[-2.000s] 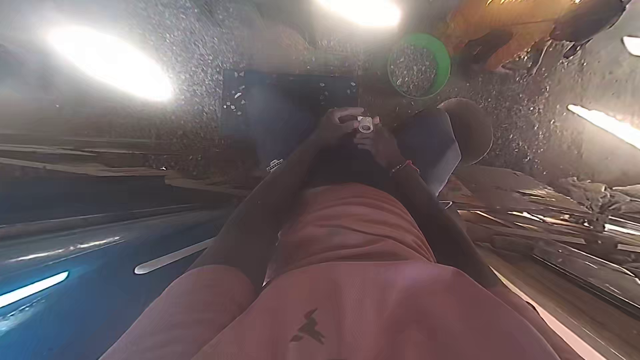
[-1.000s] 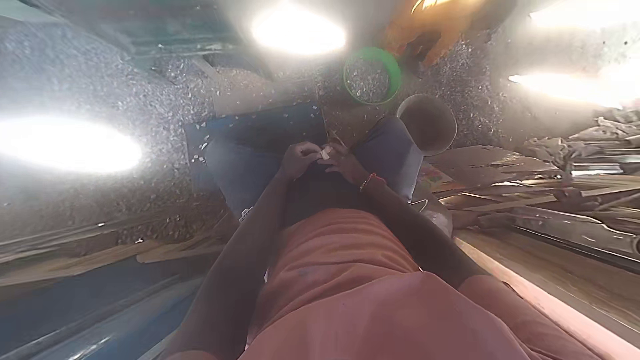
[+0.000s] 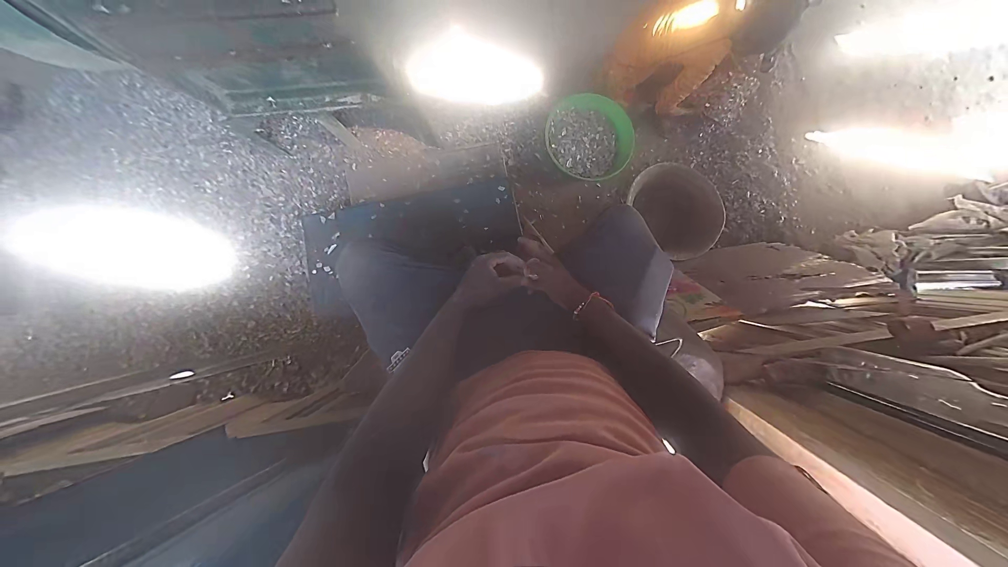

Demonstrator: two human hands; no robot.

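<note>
My left hand (image 3: 490,277) and my right hand (image 3: 555,277) meet over my lap, their fingers curled toward each other. A small pale piece (image 3: 530,276) is pinched where the fingertips come together; its shape is too blurred to tell. A thin, stick-like thing (image 3: 537,233) shows just beyond my right fingers; whether that hand holds it is unclear. Past my knees, a green-rimmed tub (image 3: 629,140) holds many small glinting pieces. Beside it, near my right knee, stands a round dull bowl (image 3: 677,211), its inside in shade.
A blue sheet or board (image 3: 425,216) with scattered chips lies beyond my left leg. Small shiny fragments (image 3: 268,181) cover the floor. Flat scrap sheets (image 3: 787,276) are piled at right, above a wooden ledge (image 3: 866,472). An orange thing (image 3: 669,63) is at top.
The view has shifted, bringing more of the greenish structure at top left into sight. Both hands stay together over my lap; the pale piece shows less clearly than two seconds ago.
</note>
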